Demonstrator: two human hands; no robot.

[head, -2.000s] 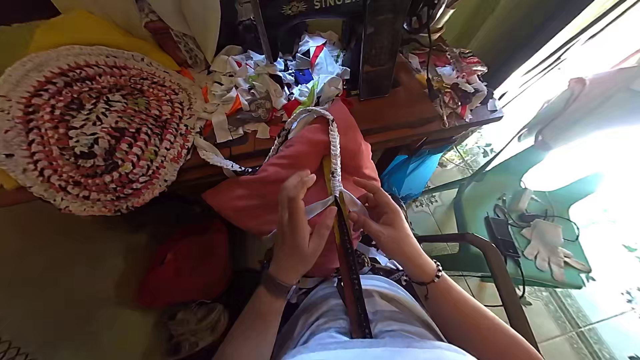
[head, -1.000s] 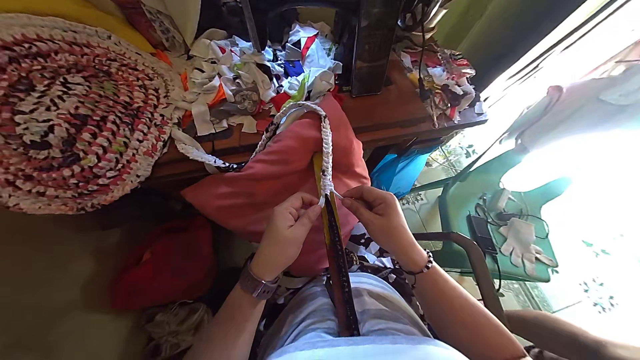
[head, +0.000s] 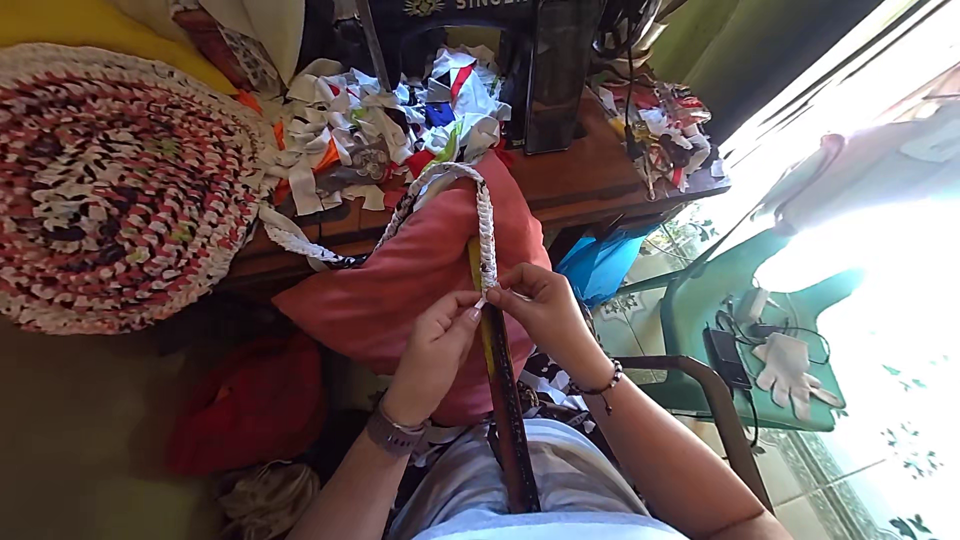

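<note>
A white braid of fabric strips (head: 487,232) hangs over a red cushion (head: 375,292), its lower end between my hands. My left hand (head: 435,352) pinches a short white strip just below the braid's end. Thumb and fingers of my right hand (head: 544,307) close on the braid's end from the other side. Beneath both lies a narrow yellow and dark bar (head: 507,405), running from the cushion to my lap. Farther along, the braid turns darker and reaches toward a round coiled rag rug (head: 127,187) in red, white and black at the left.
Fabric scraps (head: 375,127) are heaped around a black Singer sewing machine (head: 559,82) on a wooden table (head: 577,180). More scraps (head: 667,127) sit at its right corner. A green plastic chair (head: 795,367) at right holds a glove (head: 787,371) and a black adapter (head: 726,356) with cables.
Two seconds ago my hands were apart with loose strips spread to either side. Now they have come together at the braid's end.
</note>
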